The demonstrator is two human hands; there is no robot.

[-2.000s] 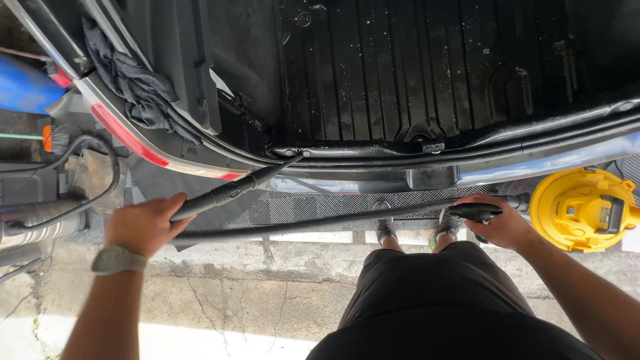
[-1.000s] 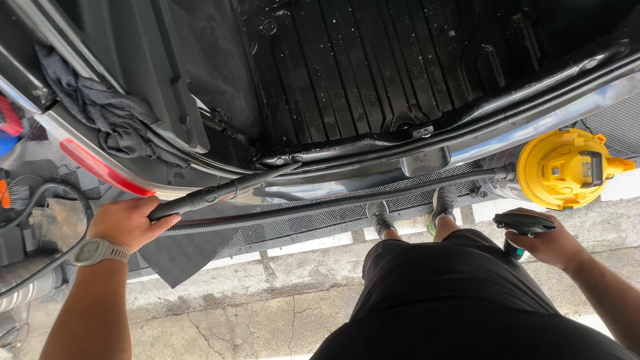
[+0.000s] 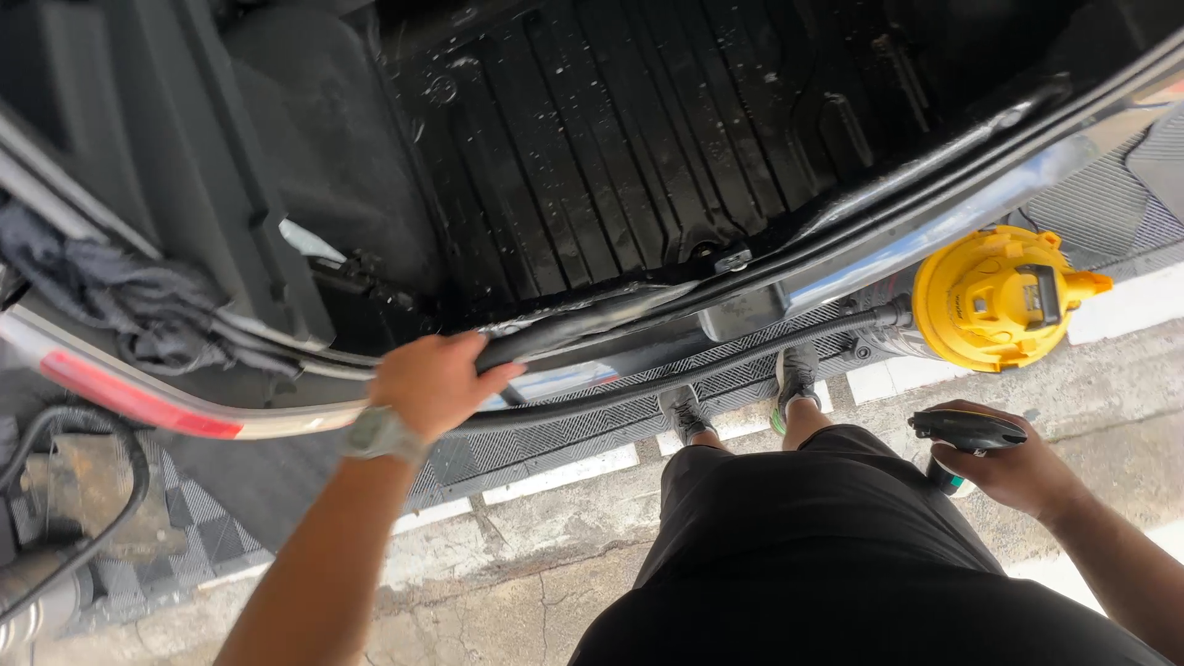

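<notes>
My left hand grips the black vacuum wand, which lies along the sill of a car's cargo opening. Wet spots dot the bare ribbed metal floor beyond it. From beside that hand a black corrugated hose runs right to a wet/dry vacuum with a yellow lid. Off to the lower right, my right hand holds a black spray-bottle trigger head; most of the bottle is hidden by the fingers and the viewing angle.
A dark cloth hangs over the left edge of the opening, above a red and clear tail light. Another hose curls at the lower left. Grey floor tiles and cracked concrete lie under the car's edge.
My left hand has moved right and up to the sill, with the wand further along it. My right hand has come away from beside the hose, holding the sprayer. The view has tilted.
</notes>
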